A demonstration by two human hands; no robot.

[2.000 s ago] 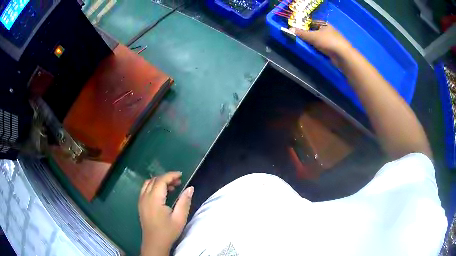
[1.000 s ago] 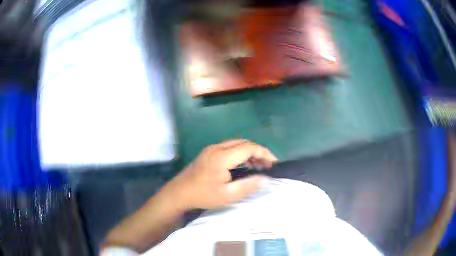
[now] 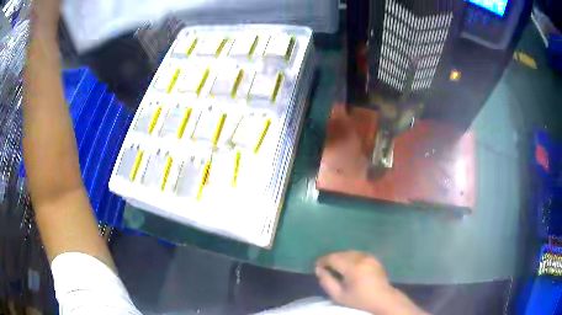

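Observation:
A white blister tray (image 3: 246,229) lies on top of a stack at the left of the bench. It holds rows of flat whitish pouch cells (image 3: 209,126) with yellow edges; the front right corner has no cell. My left arm reaches up along the left side, and its hand is cut off by the top edge. A white sheet or tray (image 3: 111,24), partly blurred, lies beside that arm at the top. My right hand (image 3: 354,277) is at the bench's front edge with curled fingers; whether it holds anything is unclear.
The black welder (image 3: 493,67) stands at the back right, its welding head (image 3: 383,147) over the reddish base board (image 3: 431,166). Ribbed blue bins (image 3: 101,135) are at the far left, below the bench. A blue bin (image 3: 545,295) with cells is at the lower right edge.
The view has swung left. My left hand has gone from the front edge to beyond the top left. The tray looked blank and now shows cells. My right hand has come to the front edge.

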